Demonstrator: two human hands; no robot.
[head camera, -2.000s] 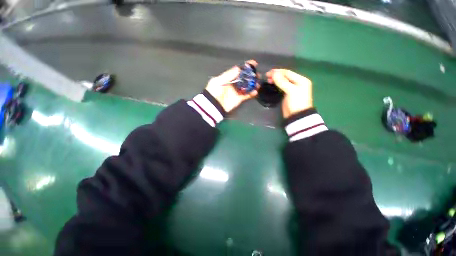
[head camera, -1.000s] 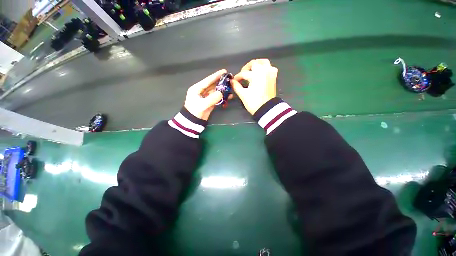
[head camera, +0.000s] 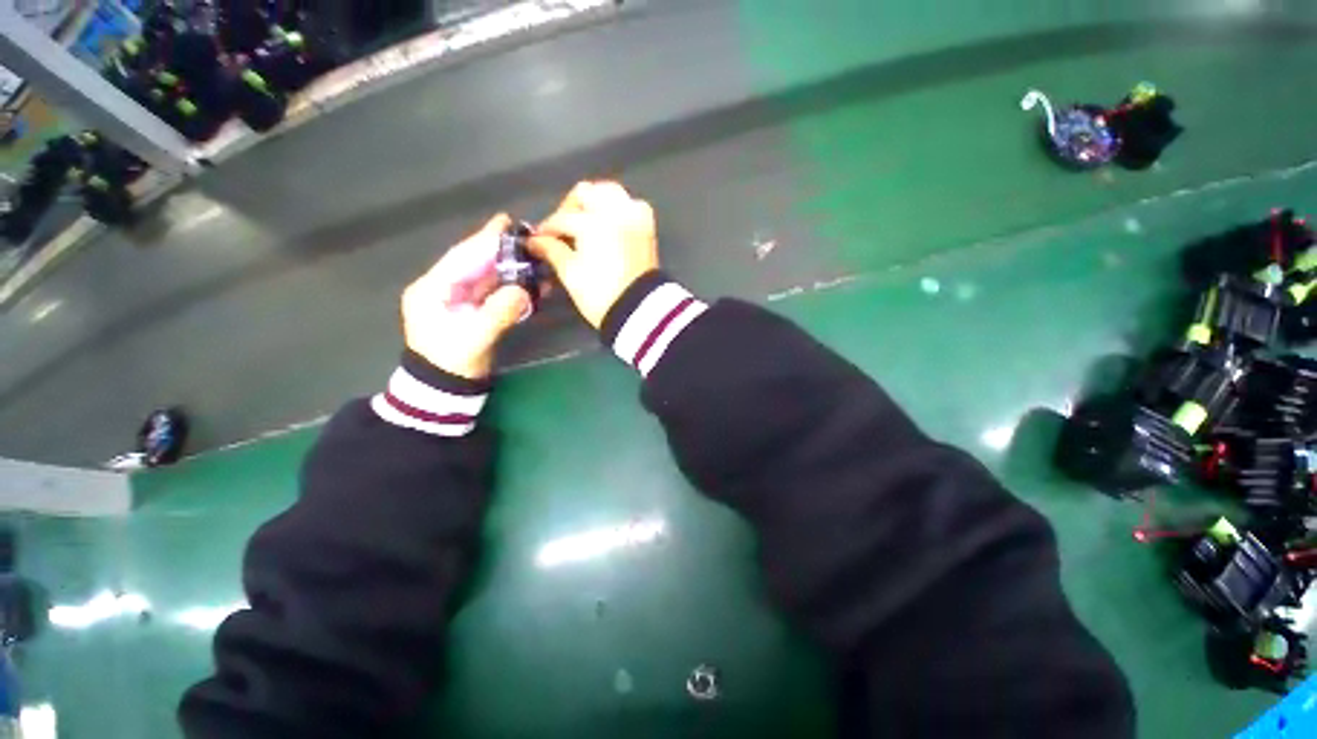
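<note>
A small round wired unit (head camera: 519, 264) is held edge-on between my two hands above the belt. My left hand (head camera: 465, 300) grips it from the left side. My right hand (head camera: 604, 248) has its thumb and fingertips on the unit's upper right side. The unit is small and partly hidden by the fingers, so its face and the exact right-hand contact are hard to tell. No separate black housing can be made out in my hands.
Conveyor belt (head camera: 693, 176) runs beyond the green bench (head camera: 578, 635). On it are a disc with a black part (head camera: 1083, 134) at right and another unit (head camera: 162, 435) at left. Black assemblies (head camera: 1239, 419) are heaped at right. A small metal ring (head camera: 703, 681) lies near me.
The view has swung right, bringing the right heap further into sight. Since two seconds ago my hands have closed together around the unit; the black part by my right hand is no longer visible.
</note>
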